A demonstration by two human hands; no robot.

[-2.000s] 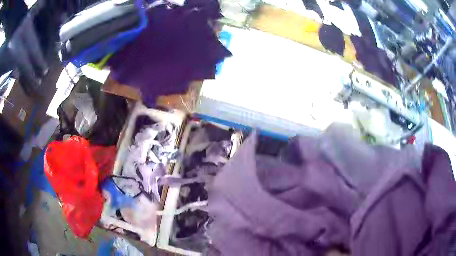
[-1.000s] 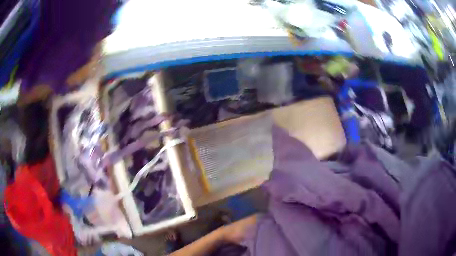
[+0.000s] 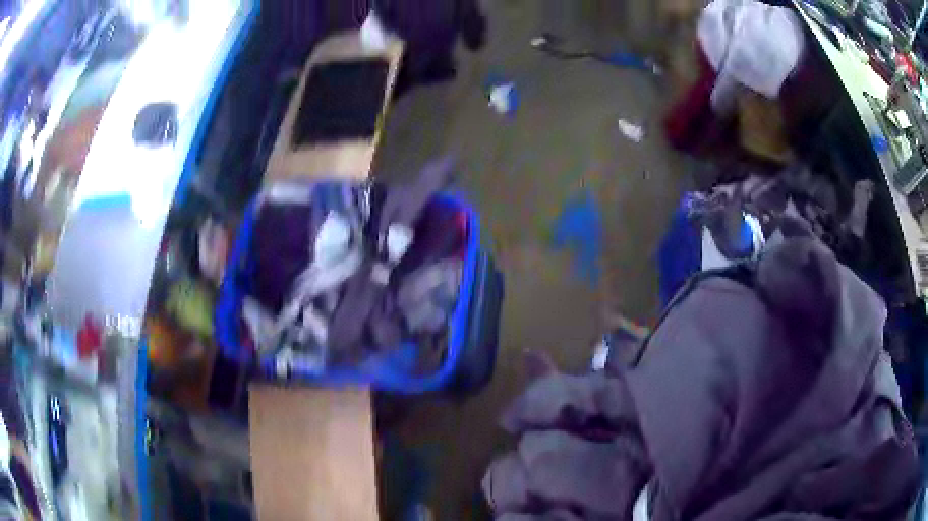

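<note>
A large grey-purple bundle [image 3: 753, 377] of soft cloth pieces fills the lower right, close to the camera. A small pale strip shows at its lower edge. Neither of my hands shows; the bundle covers the area where they could be, and I cannot see what holds it. The picture is blurred.
A blue plastic crate [image 3: 473, 295] of purple and grey pieces stands at centre left over a wooden bench [image 3: 313, 448]. A white table [image 3: 122, 153] runs along the left. White cloth [image 3: 753, 46] lies at the upper right. Scraps litter the brown floor [image 3: 549, 153].
The view has swung right, from the white-framed boxes and red bag to the blue crate and floor. The bundle stays at lower right; the forearm seen beside it earlier is out of sight.
</note>
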